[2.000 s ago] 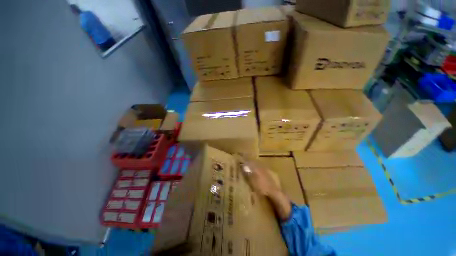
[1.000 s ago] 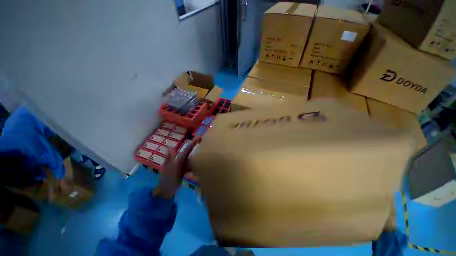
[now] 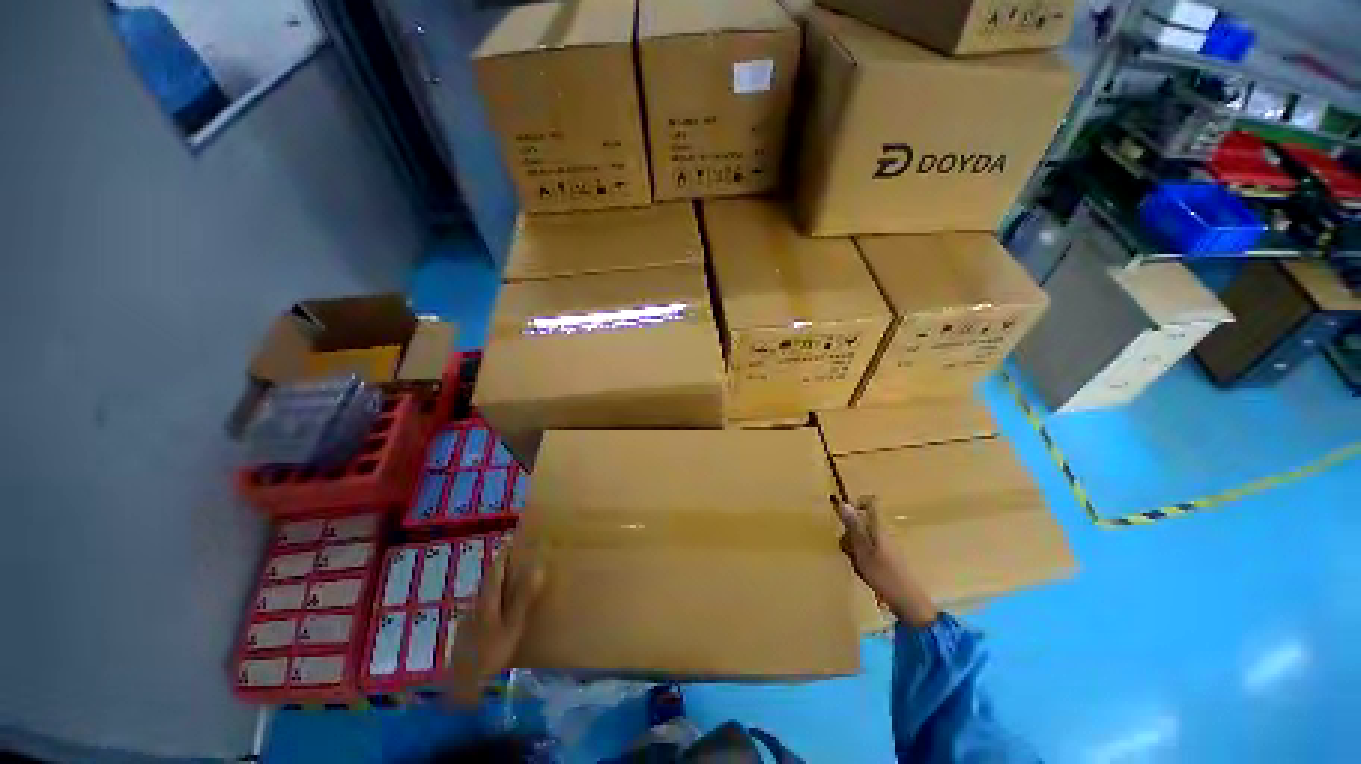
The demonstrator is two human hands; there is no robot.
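Observation:
A closed brown shipping carton (image 3: 687,597) lies in front of me at the near left of the pallet stack, with a tape strip across its top. My left hand (image 3: 505,615), slightly blurred, is against its left side. My right hand (image 3: 873,552) is at its right edge, fingers at the upper right side. The carton's underside is hidden, so I cannot tell if it rests on the stack. A carton of the same layer (image 3: 955,523) lies to its right. More cartons (image 3: 605,351) stand behind, one printed DOYDA (image 3: 933,164).
Red trays (image 3: 306,605) with rows of pieces lie on the left by the grey wall (image 3: 135,418). A small open carton (image 3: 358,336) and clear plastic trays (image 3: 311,418) are behind them. A grey-white cabinet (image 3: 1119,336) and shelves with a blue bin (image 3: 1202,220) stand right.
The carton was held up close to me, turned and blurred; now it is lower, top face up, squared beside the stack's cartons. My hands are on its two sides. The view has swung right.

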